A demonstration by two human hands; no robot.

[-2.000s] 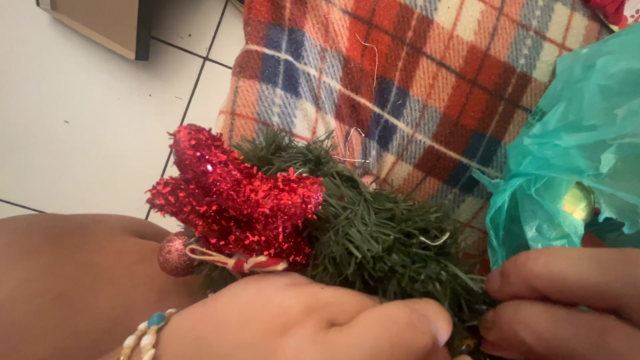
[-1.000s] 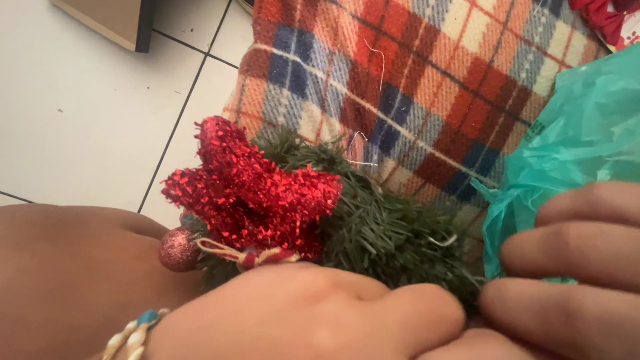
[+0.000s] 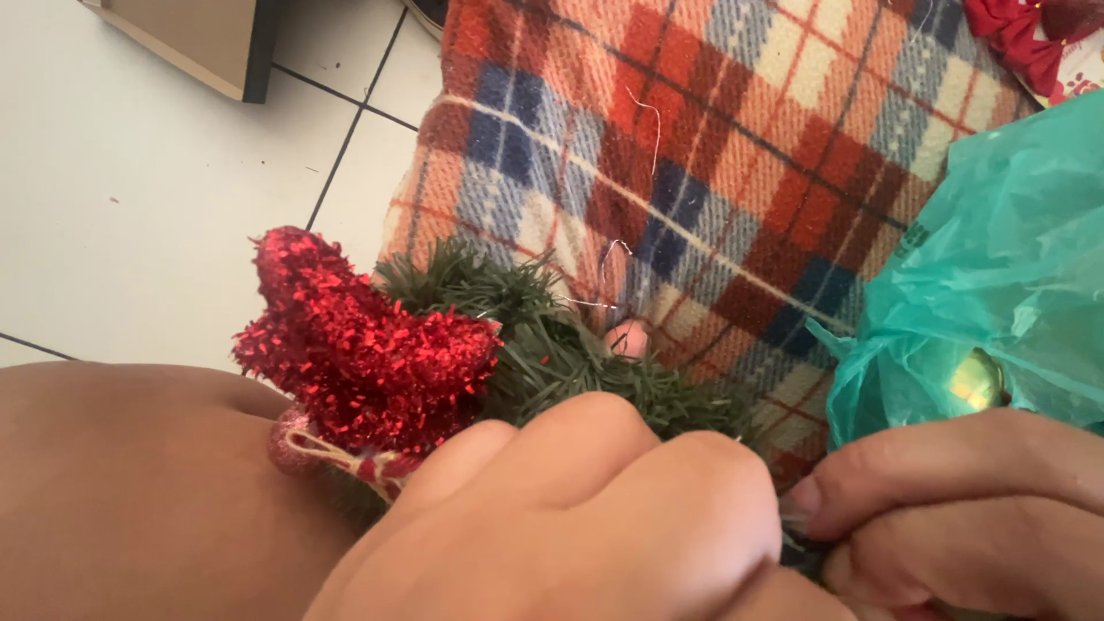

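Observation:
A green artificial pine garland (image 3: 561, 362) lies low in the middle, carrying a red tinsel star (image 3: 362, 354) at its left. Under the star sit a pink glitter ball (image 3: 293, 442) and a red piece tied with beige twine (image 3: 379, 470). My left hand (image 3: 569, 517) is curled over the garland's near side; a fingertip shows beyond the greenery. My right hand (image 3: 966, 509) meets it at the lower right, thumb and finger pinched on a thin, pale strand (image 3: 793, 517). What my left fingers grip is hidden under the hand.
A red, blue and cream plaid blanket (image 3: 742, 172) spreads behind, with loose thin threads on it. At the right rests a teal plastic bag (image 3: 1000, 259) with a gold ball (image 3: 979, 379). Red fabric (image 3: 1018, 43) lies top right. A cardboard box (image 3: 190, 43) stands on the tiled floor (image 3: 155, 216); a bare leg (image 3: 155, 483) is at left.
My left hand's knuckles have risen over the garland. My right fingers, spread a second ago, are now drawn together near my left hand. The gold ball in the bag shows again.

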